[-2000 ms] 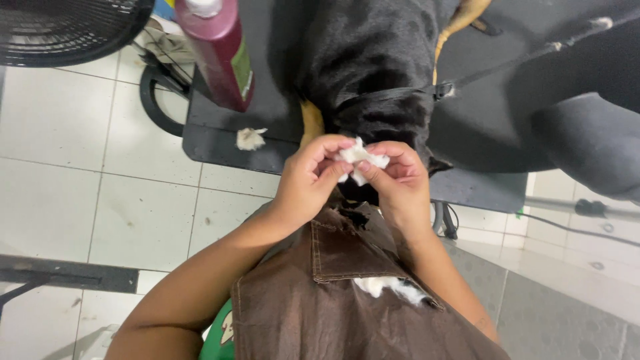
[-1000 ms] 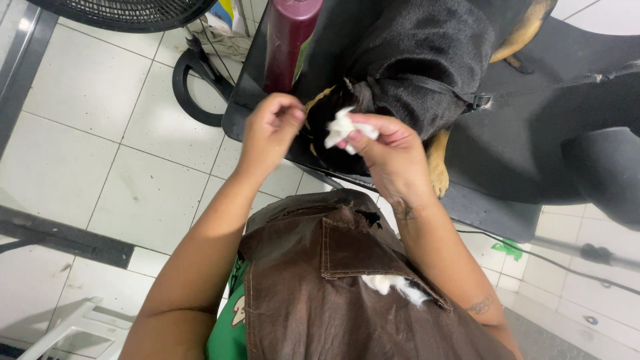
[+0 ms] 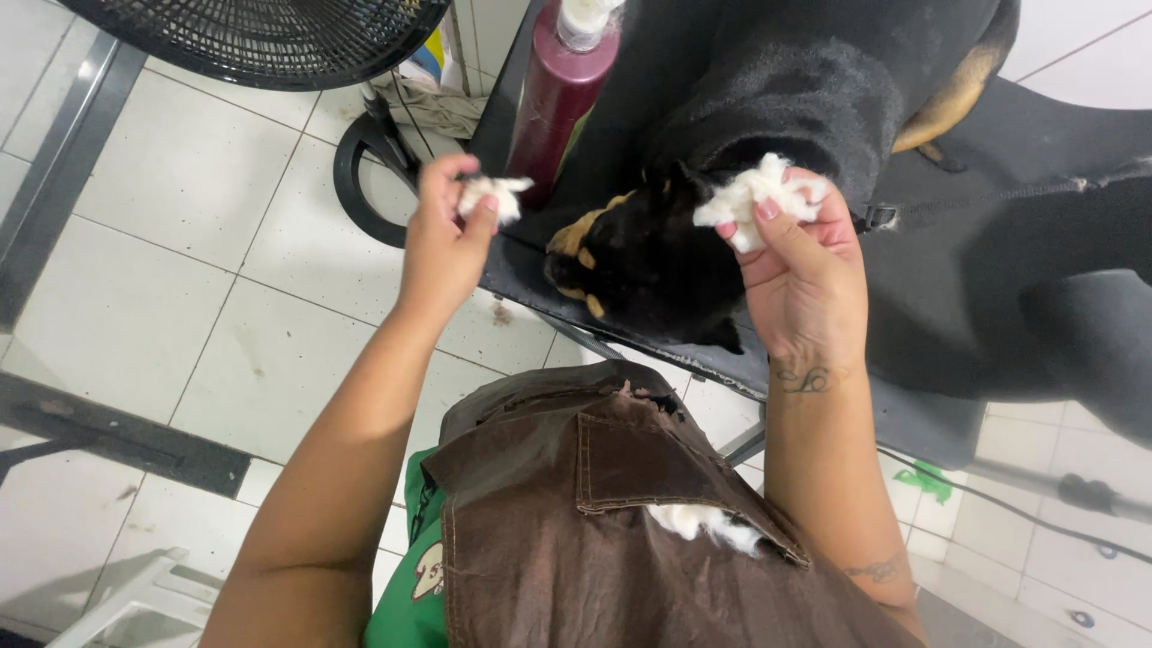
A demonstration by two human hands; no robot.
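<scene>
My left hand [image 3: 450, 234] pinches a small tuft of white cotton [image 3: 493, 200] between thumb and fingers, beside a purple pump bottle [image 3: 562, 90]. A larger piece of cotton [image 3: 756, 202] is held in my right hand [image 3: 801, 270], over the neck of a black and tan dog [image 3: 666, 252]. The dog lies on a black grooming table [image 3: 927, 315], its head near the table's edge and its muzzle pointing left. More white cotton [image 3: 697, 524] sticks out of the pocket of my brown apron [image 3: 540, 540].
A black fan [image 3: 270, 36] stands at the upper left, with a black ring-shaped part [image 3: 360, 180] below it. White stool legs [image 3: 135, 603] show at the lower left. A cable [image 3: 1017, 513] runs at the right. A strap with a buckle [image 3: 882, 216] lies by the dog's neck.
My hands, together on one piece of cotton two seconds ago, are now apart with cotton in each. The dog's head, mostly hidden then, now shows between them. The view has shifted.
</scene>
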